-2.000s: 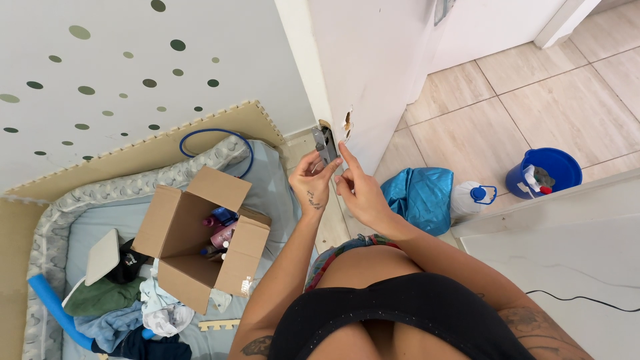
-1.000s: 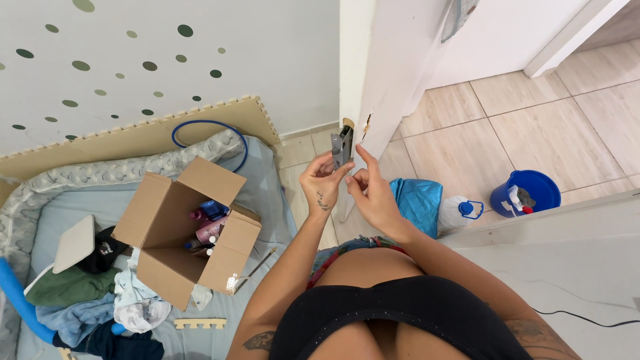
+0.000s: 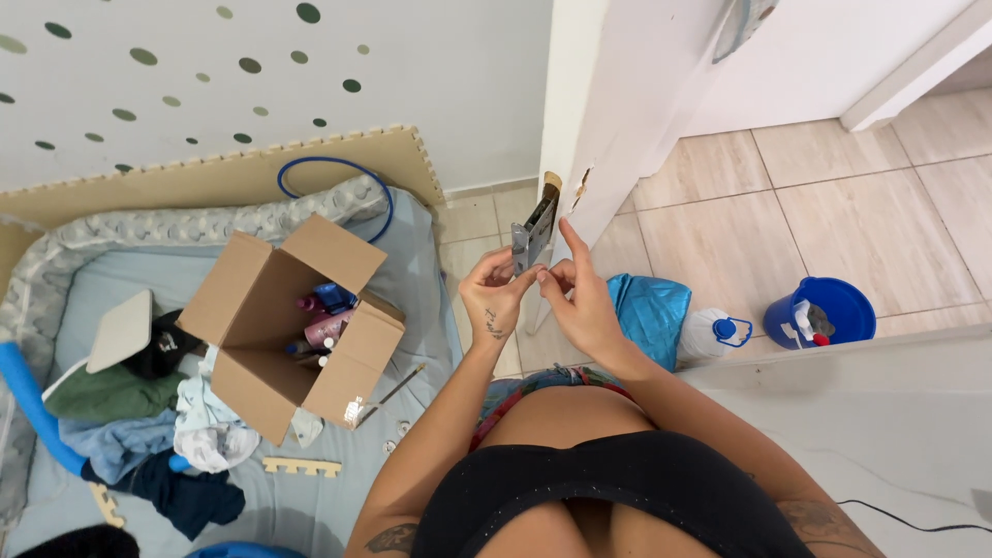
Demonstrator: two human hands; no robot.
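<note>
My left hand (image 3: 494, 293) grips a metal mortise lock case (image 3: 535, 232) at its near end, fingers behind it and thumb in front. The lock case stands partly out of the edge of a white door (image 3: 601, 147), beneath a rough cutout. A splintered hole (image 3: 581, 188) shows in the door's face beside it. My right hand (image 3: 577, 298) is at the case's near end, its thumb by my left thumb and its index finger extended toward the door. Whether the right fingertips pinch something small is not clear.
An open cardboard box (image 3: 256, 310) with bottles stands on a blue-sheeted mattress (image 3: 372, 496), beside piled clothes (image 3: 116, 395). Right of the door are a blue metallic bag (image 3: 651, 318), a plastic jug (image 3: 701, 333) and a blue bucket (image 3: 849, 310).
The lock case now stands farther out from the door edge than two seconds ago, with my left hand still on it. The view has shifted.
</note>
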